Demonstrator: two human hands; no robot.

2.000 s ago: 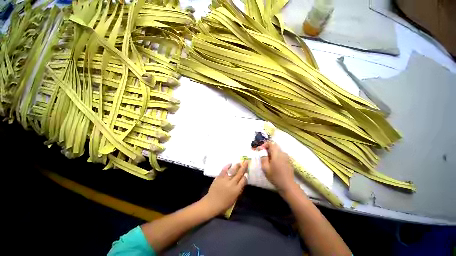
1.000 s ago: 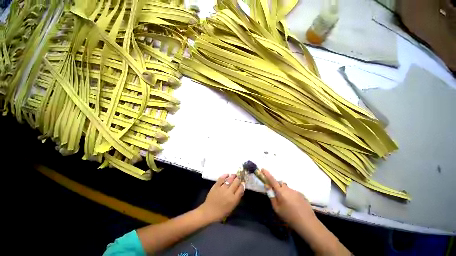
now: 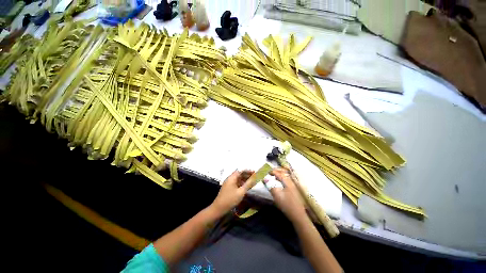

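Observation:
My left hand (image 3: 233, 190) holds a yellow strap (image 3: 259, 175) near its end, over the table's near edge. My right hand (image 3: 284, 191) is at the strap's end; whether its fingers grip the strap is hard to tell. A thick pale-yellow stick (image 3: 314, 205), perhaps a glue brush, lies right of my right hand, with a dark clotted head (image 3: 274, 154) beyond the fingers. A white sheet (image 3: 324, 187) lies under the work. A loose strap pile (image 3: 314, 128) lies beyond, and a crossed strap stack (image 3: 128, 101) lies at left.
A small bottle (image 3: 328, 58) with amber liquid stands beyond the pile. Black lumpy objects (image 3: 227, 25), more bottles (image 3: 201, 16) and a blue tray (image 3: 123, 15) are at the far side. A grey sheet (image 3: 437, 160) lies at right. Brown leather parts (image 3: 445, 53) are at far right.
The brush has left my right hand and now lies on the table at its right. My hands have raised the strap end between them. The view has tilted up, showing more of the far side.

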